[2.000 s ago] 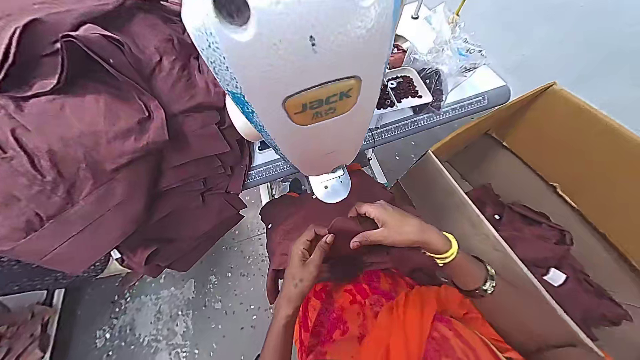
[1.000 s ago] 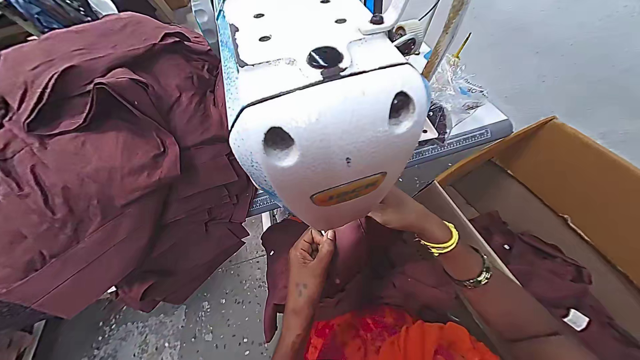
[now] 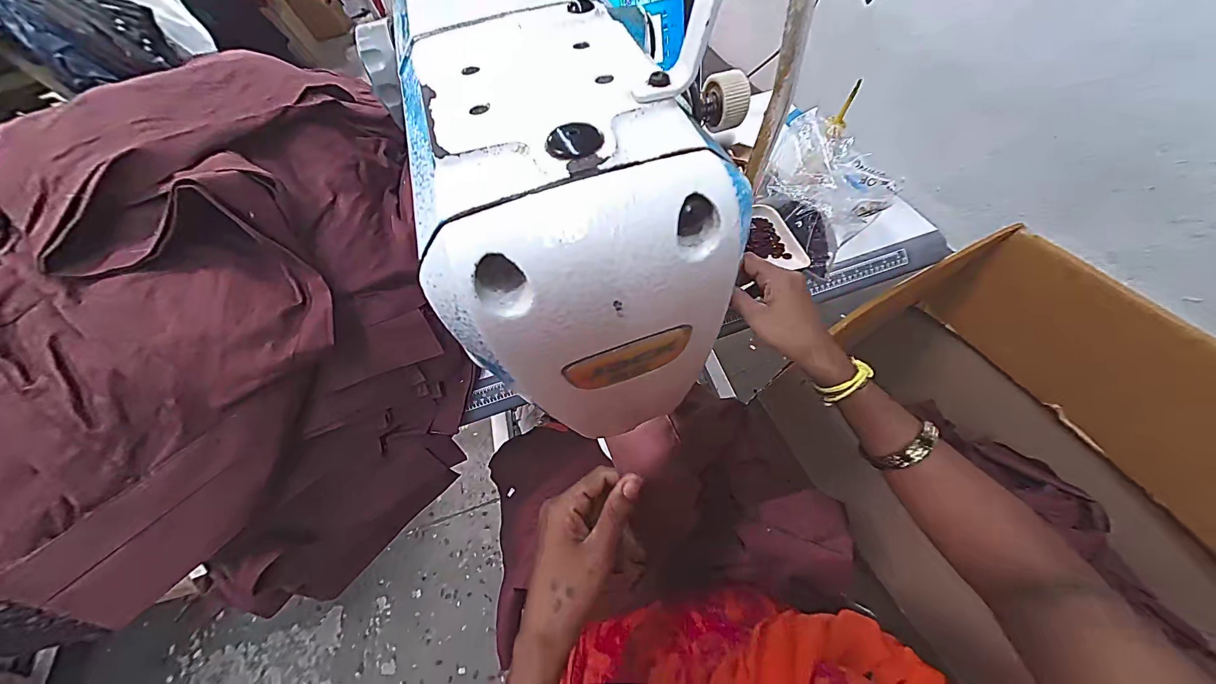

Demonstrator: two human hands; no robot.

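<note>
A white Jack sewing machine head (image 3: 589,256) fills the upper middle and hides its own needle area. Just below it, my left hand (image 3: 589,532) pinches the edge of a maroon fabric piece (image 3: 646,446) between thumb and fingers. More of that maroon cloth (image 3: 798,541) hangs over my lap. My right hand (image 3: 784,309) is at the machine's right side, beside a small white tray (image 3: 784,237) of dark red buttons; its fingertips are partly hidden behind the machine, so whether they hold anything cannot be told.
A large heap of maroon fabric pieces (image 3: 190,332) lies to the left. At the right stands an open cardboard box (image 3: 1083,380) with maroon garments (image 3: 1026,475) inside. A clear plastic bag (image 3: 826,180) lies behind the tray, near a ruler strip (image 3: 860,274) on the table edge.
My right hand has left the cloth under the machine and moved up and right to near the tray. My left hand remains on the fabric. The view has shifted, bringing the machine's top into sight.
</note>
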